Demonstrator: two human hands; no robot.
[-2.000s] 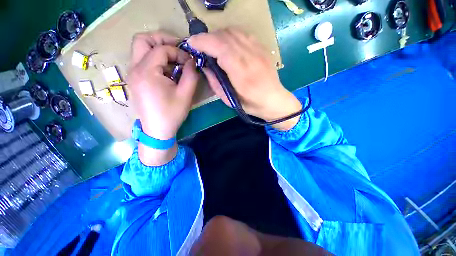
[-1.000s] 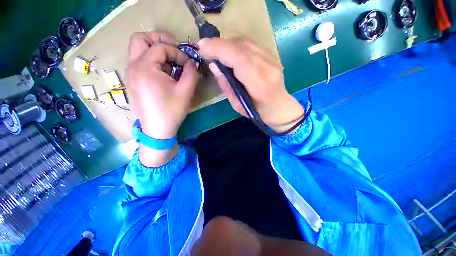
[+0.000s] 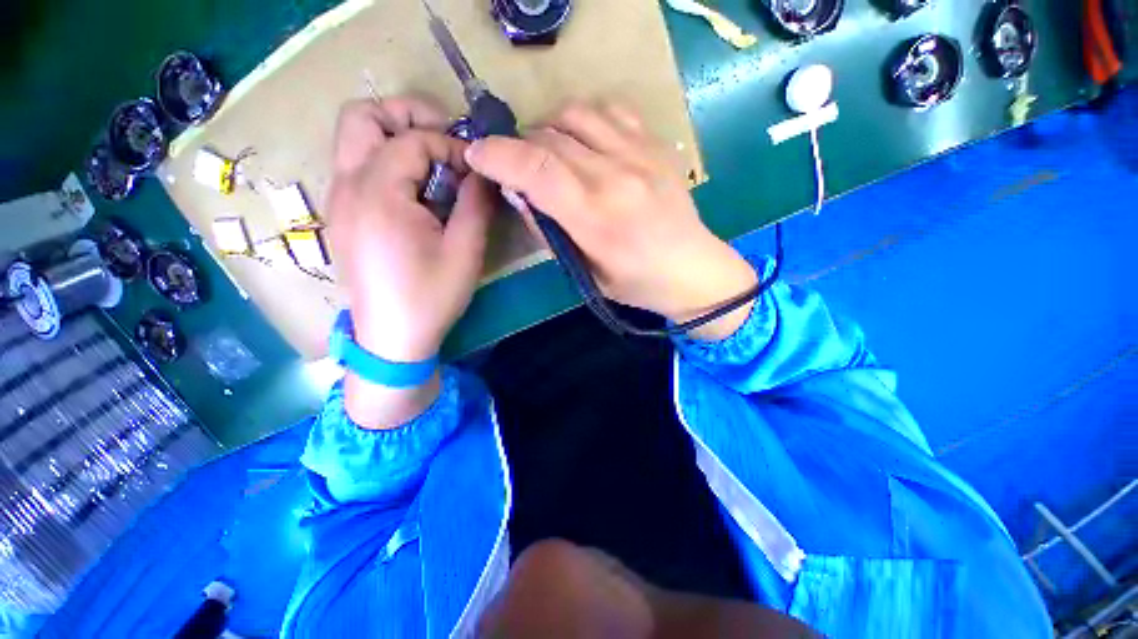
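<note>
My left hand [image 3: 406, 225], with a blue strap at the wrist, holds a round dark housing [image 3: 441, 185] in its fingers, mostly hidden by them. A thin solder wire [image 3: 372, 86] sticks up beyond the left fingers. My right hand [image 3: 599, 200] holds the soldering iron [image 3: 491, 115] by its dark handle. The iron's metal barrel points up and left, its tip over the tan board [image 3: 612, 75], away from the housing. My right fingertips are close against the left ones. Several small white battery packs [image 3: 230, 236] with yellow tape and thin wires lie on the board's left part.
Another round housing [image 3: 532, 13] sits at the board's top. More stand left [image 3: 137, 134] and right [image 3: 926, 70]. A solder spool [image 3: 48, 297] and ribbed clear plastic [image 3: 87, 412] are at left. A white disc [image 3: 809, 87] with cable and a red-orange handled tool [image 3: 1101, 44] are at right.
My right hand and the iron's handle have shifted slightly down and left since a second ago, and the barrel has swung left. The left hand still holds the housing, which is now more covered.
</note>
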